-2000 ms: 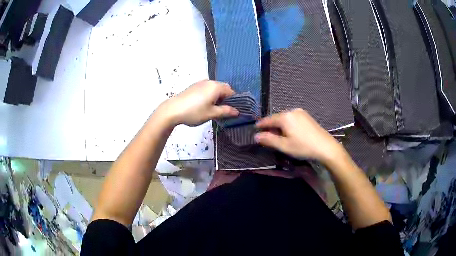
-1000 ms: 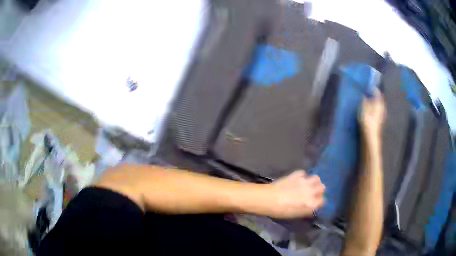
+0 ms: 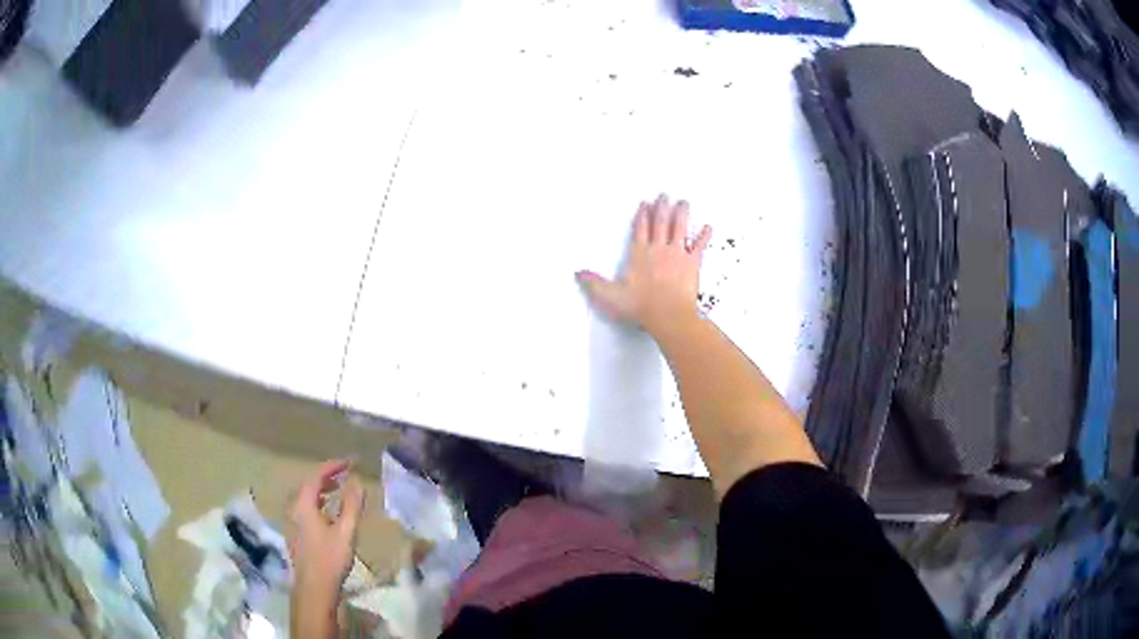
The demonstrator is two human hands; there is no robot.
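Observation:
My right hand [image 3: 656, 275] lies palm down on the white table [image 3: 500, 250], fingers spread, at the upper end of a pale, thin strip [image 3: 622, 406] that reaches the table's front edge. Nothing shows gripped in it. My left hand [image 3: 327, 524] is low at the left, in front of the table edge and above the floor, with fingers bent and a gap between them; nothing shows in it. Stacks of dark cut panels [image 3: 956, 300] stand right of my right hand, with pale edge lines and some blue pieces [image 3: 1033, 268] on top.
A shallow blue tray [image 3: 768, 18] sits at the table's far side. Dark blocks [image 3: 131, 60] lie at the upper left. Paper and fabric scraps [image 3: 125, 462] cover parts of the tan floor. Dark and bluish scraps also lie below the stacks at the right.
The view has swung left, so the panel stacks now show at the right. My hands have left the panels; the right is flat on the table and the left is over the floor.

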